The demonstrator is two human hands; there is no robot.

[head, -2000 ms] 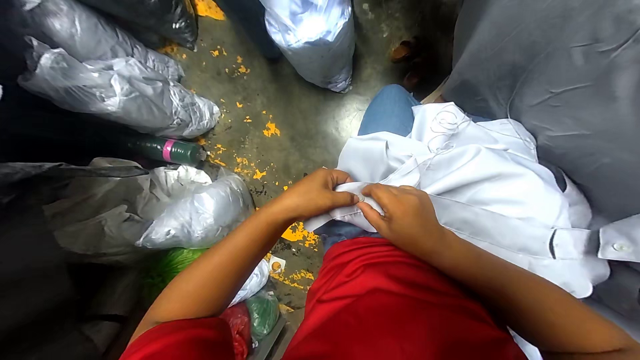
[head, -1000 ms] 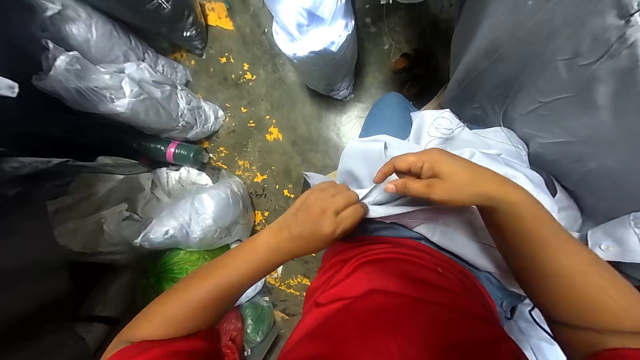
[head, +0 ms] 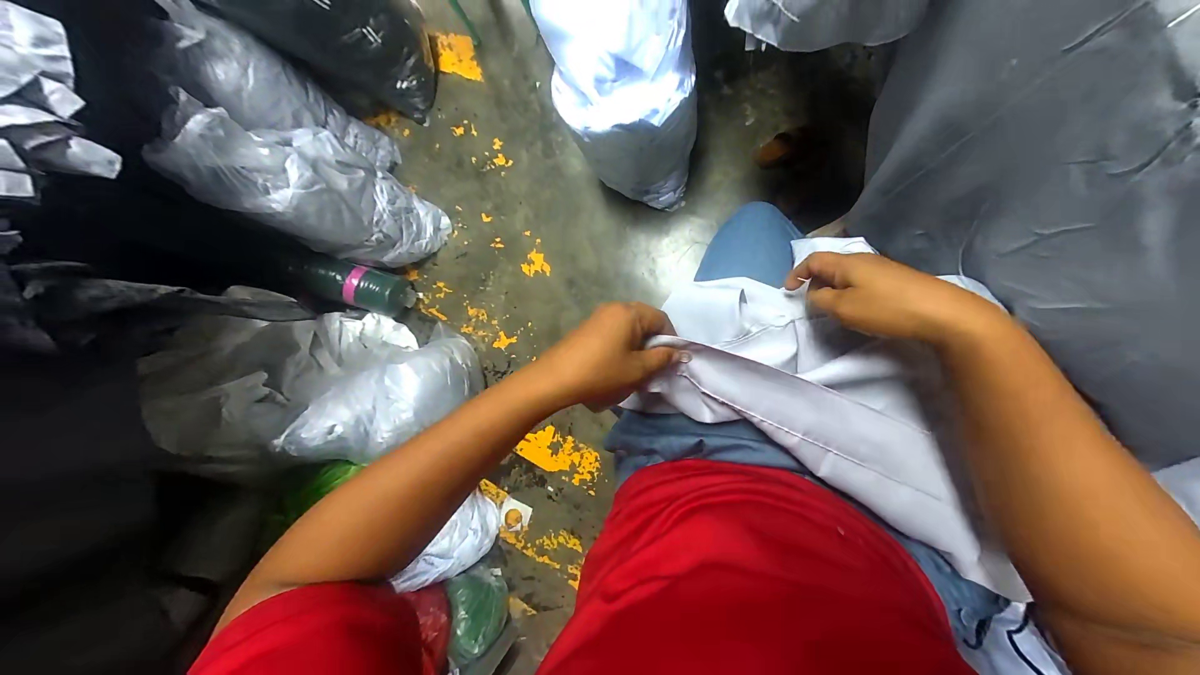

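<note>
A white cloth garment (head: 844, 412) with stitched seams lies across my lap, over blue jeans (head: 750, 246). My left hand (head: 623, 356) pinches its folded, stitched edge between thumb and fingers at the cloth's left end. To the right, my right hand (head: 867, 292) hovers over or rests on the upper part of the cloth, its fingers curled and thumb near the fingertips; whether it grips any fabric cannot be told. From my left hand the stitched band runs down to the right, beneath my right forearm.
Filled plastic bags (head: 309, 187) line the left side, by a dark green roll with a pink band (head: 361, 287). A white sack (head: 623, 103) stands ahead on the concrete floor (head: 525, 187). Grey cloth (head: 1059, 206) hangs at the right. Green and red bags (head: 476, 609) lie lower left.
My hands, close together a second ago, are now apart: the right has moved away from the left, and more of the stitched band shows between them. My left hand still holds the cloth's edge.
</note>
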